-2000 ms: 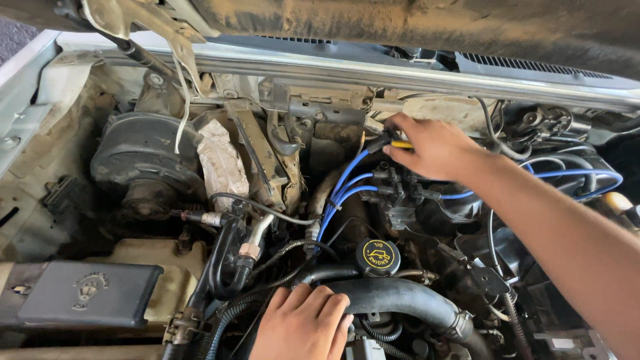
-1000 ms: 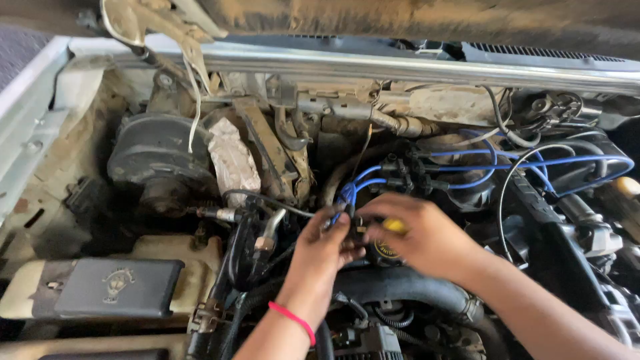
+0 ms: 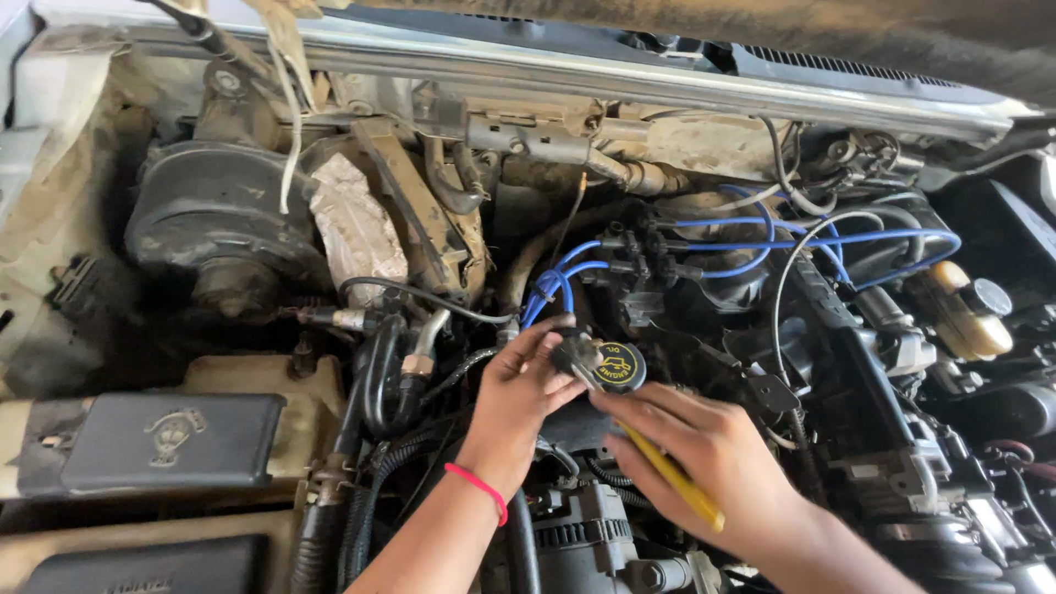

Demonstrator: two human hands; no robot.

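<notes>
Near the middle of the head view, my left hand [image 3: 516, 392] has a pink band at the wrist and pinches a small dark part [image 3: 569, 351], too blurred to name. My right hand [image 3: 693, 454] holds a yellow-handled tool [image 3: 672, 478]; its metal end meets that dark part. Just behind is the black engine oil filler cap [image 3: 619, 367] with yellow marking. Blue spark plug wires [image 3: 569, 272] rise beyond my left fingertips to the black ignition coil pack [image 3: 639, 256], and more blue wires [image 3: 825, 239] run off to the right.
A round black brake booster [image 3: 223, 206] stands at the back left. Tan reservoirs with a black cover [image 3: 173, 437] lie at the left front. The alternator [image 3: 582, 528] is below my hands. A loose thin cable [image 3: 780, 305] arches at the right; the raised hood [image 3: 742, 33] hangs over the top.
My right hand has come down from the coil pack area to the oil cap area. My left hand has moved up from the lower edge, and both hands now meet at the dark part.
</notes>
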